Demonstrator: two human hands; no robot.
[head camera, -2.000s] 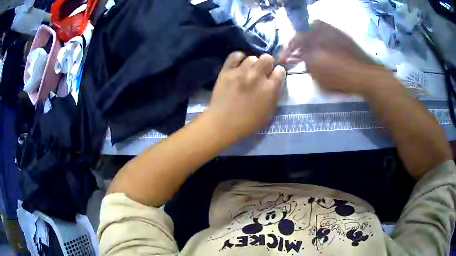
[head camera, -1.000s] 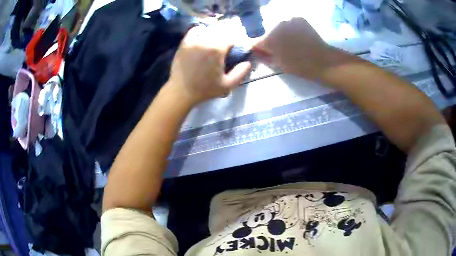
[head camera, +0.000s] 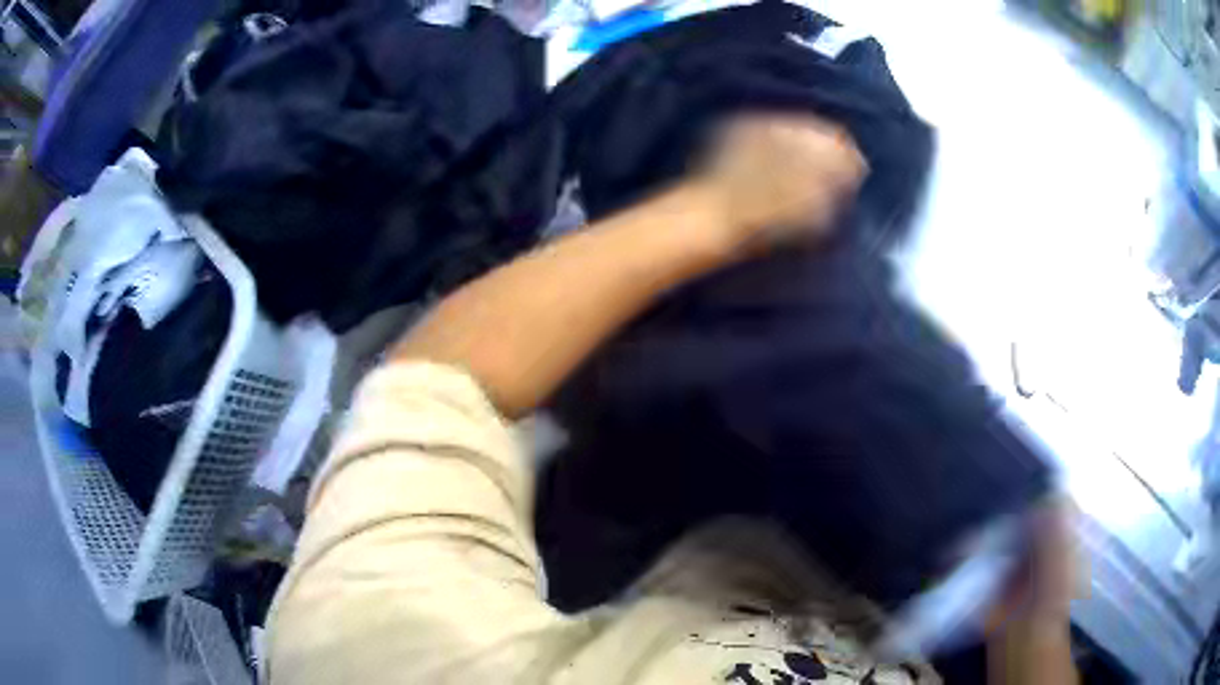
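Note:
The black garment (head camera: 789, 388) is spread from the table's left part down over my lap, and is blurred. My left hand (head camera: 789, 174) is on its upper part with the fingers curled into the cloth. My right hand (head camera: 1041, 569) is low at the right, strongly blurred, at the cloth's lower right end. A pale blurred patch (head camera: 957, 589) lies beside the right hand; I cannot tell what it is. The fingertips of both hands are unclear.
A white perforated basket (head camera: 234, 388) with dark and white cloth stands at the left. A black cloth heap (head camera: 361, 147) lies beyond it. The brightly lit white table (head camera: 1044, 254) is at the right, with thread ends. A purple item (head camera: 114, 94) is at the upper left.
The view has swung left and down. Both hands have left the needle area and are apart on the garment, which now lies over my lap. The basket has come fully into view.

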